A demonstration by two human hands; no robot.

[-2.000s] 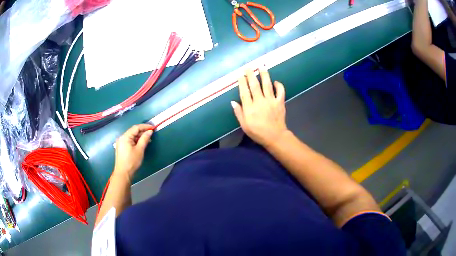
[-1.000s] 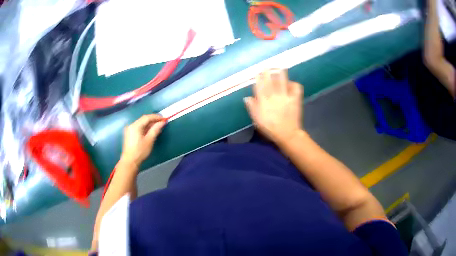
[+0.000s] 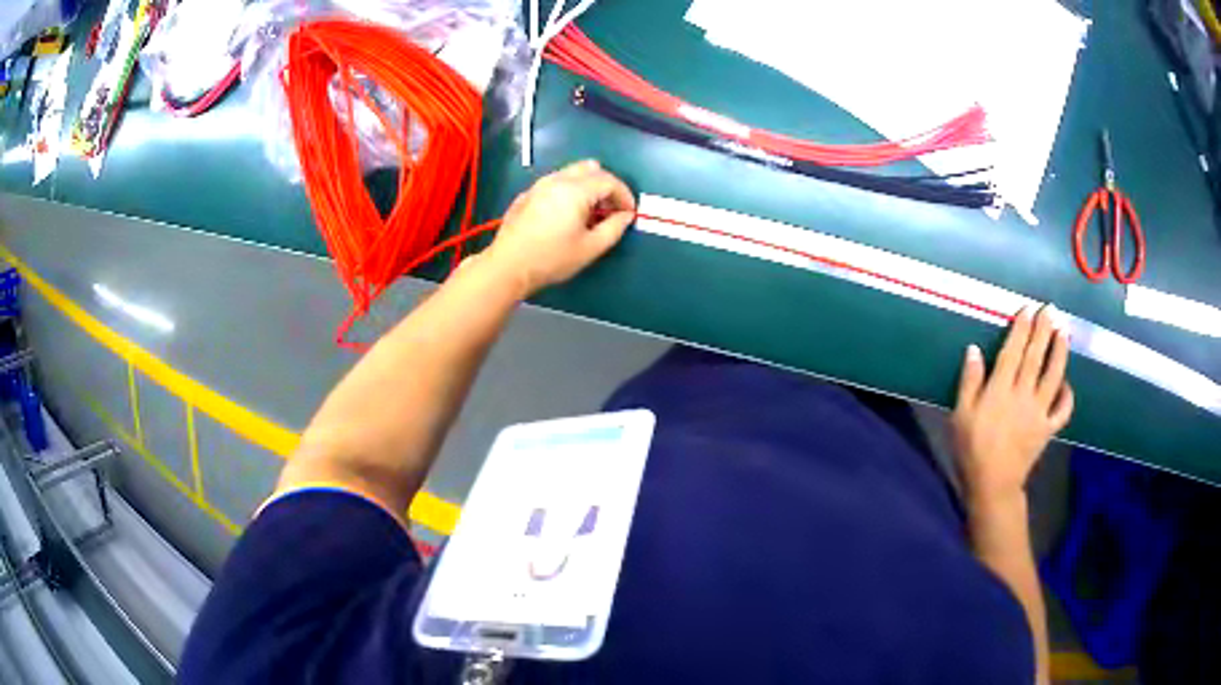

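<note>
A single red wire (image 3: 830, 260) lies straight along the white measuring strip (image 3: 750, 228) on the bench. My left hand (image 3: 569, 221) pinches the wire between thumb and fingers at the strip's left end. My right hand (image 3: 1015, 388) lies flat, its fingertips pressing on the wire's other end and the strip; it does not grasp the wire. The wire runs from my left hand back to the orange-red coil (image 3: 321, 147), which lies at the bench edge with loops hanging slightly over it.
Behind the strip lie a red wire bundle (image 3: 790, 145), a black wire bundle (image 3: 803, 170) and white paper sheets (image 3: 924, 67). Orange-handled scissors (image 3: 1109, 238) lie at the right. Clear bags (image 3: 241, 67) are around the coil. A blue stool (image 3: 1105, 535) stands below the bench.
The camera view has turned to the left, so the coil now shows nearer the middle and the scissors at the right. Both hands stay at the wire along the strip.
</note>
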